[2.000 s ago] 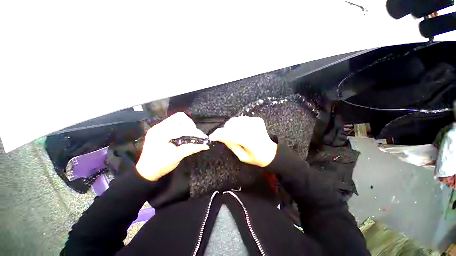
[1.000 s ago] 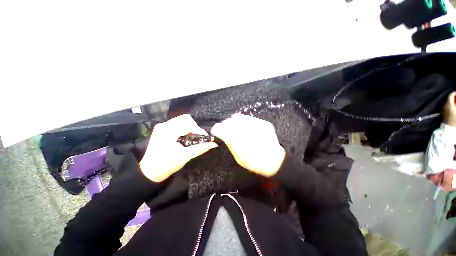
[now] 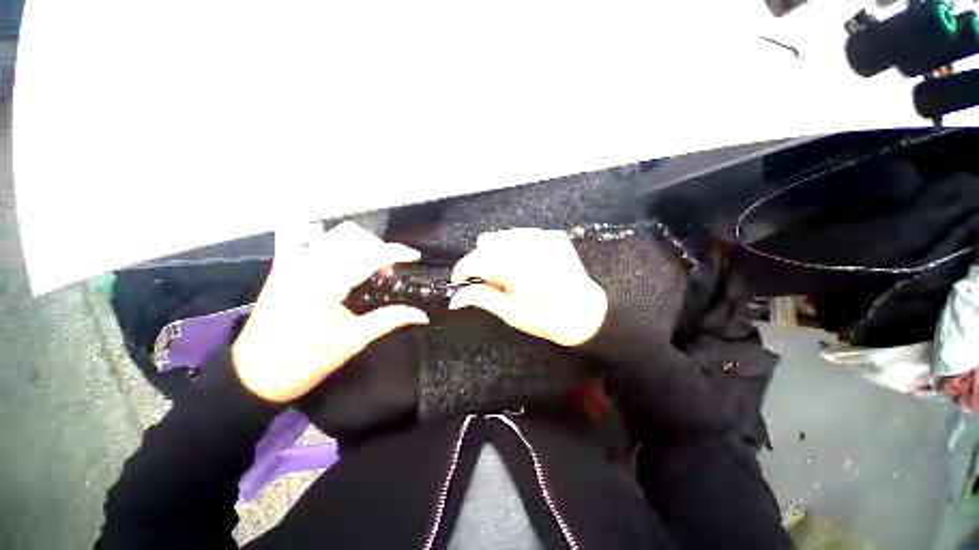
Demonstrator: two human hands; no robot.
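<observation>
A black nubbly garment [image 3: 472,371] lies across my lap, its upper part reaching under the table edge. A narrow black trim with silvery glints [image 3: 399,290] runs along its edge between my hands. My left hand [image 3: 322,312] holds the garment edge, thumb below and fingers above the trim. My right hand [image 3: 537,288] pinches at the trim's right end; a thin shiny sliver, perhaps a needle, shows at its fingertips. Both hands are overexposed, so finger detail is lost.
A large white table [image 3: 429,97] spans the top. Black spools [image 3: 900,38] stand at its far right. Another black garment with a pale chain-like edge [image 3: 891,204] hangs at right, beside a person's pale sleeve [image 3: 959,328]. A purple plastic item [image 3: 281,457] is lower left.
My left hand has moved left, its thumb and fingers spread wider around the trim. My right hand's fingertips now show apart from the left's. The neighbour's hand has left the picture.
</observation>
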